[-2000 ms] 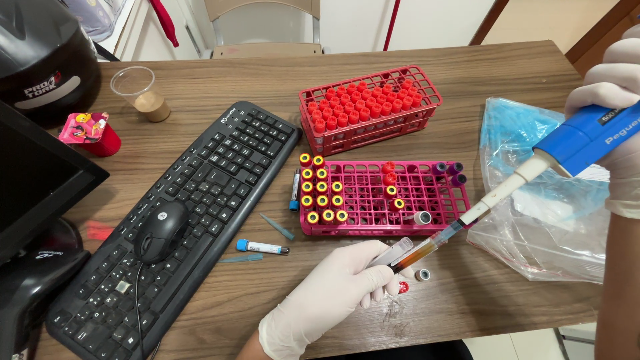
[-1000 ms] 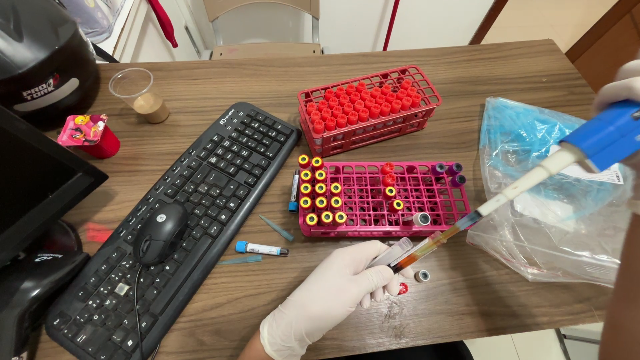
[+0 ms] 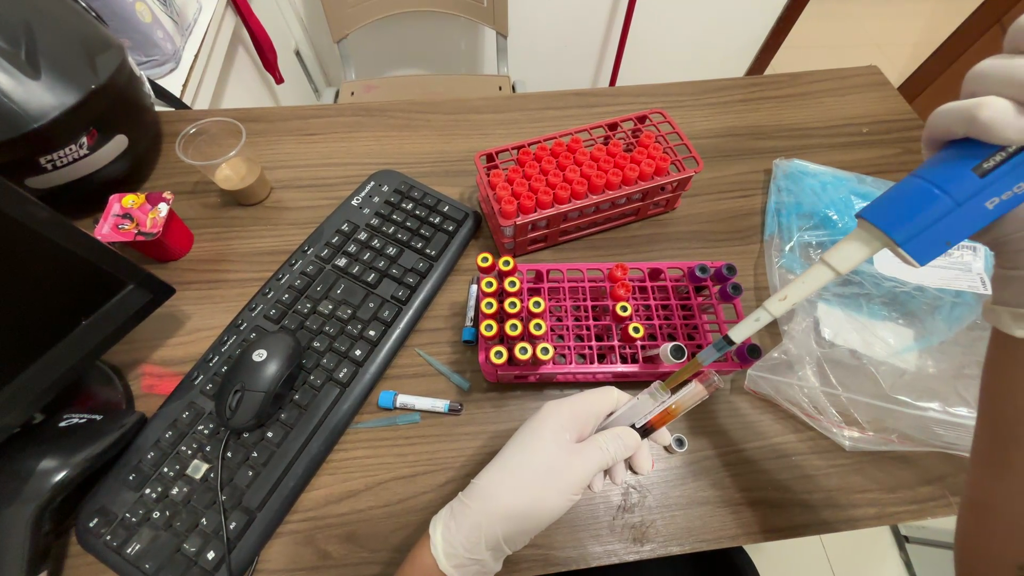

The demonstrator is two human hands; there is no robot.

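My left hand [image 3: 568, 456], in a white glove, holds two uncapped tubes side by side: a labelled clear tube [image 3: 636, 406] and a blood tube [image 3: 680, 402] with amber fluid above a dark layer. My gloved right hand [image 3: 972, 104] grips a blue pipette [image 3: 932, 204] at the upper right. Its tip [image 3: 690, 366], with amber fluid inside, slants down to the mouth of the clear tube; whether it is inside cannot be told. Just behind the tubes stands a magenta rack [image 3: 584, 372] with yellow-, red- and purple-capped tubes. A grey cap [image 3: 678, 443] lies beside my left fingers.
A red rack [image 3: 592, 220] of red-capped tubes stands behind. Left are a keyboard [image 3: 320, 352], mouse [image 3: 260, 380], blue-capped tube [image 3: 420, 402], loose pipette tips [image 3: 442, 370], plastic cup [image 3: 240, 172] and monitor [image 3: 64, 296]. Plastic bags [image 3: 848, 360] lie right.
The pipette tip has shifted from the blood tube toward the mouth of the clear tube beside it, and amber fluid shows in it. My left hand has stayed nearly in place.
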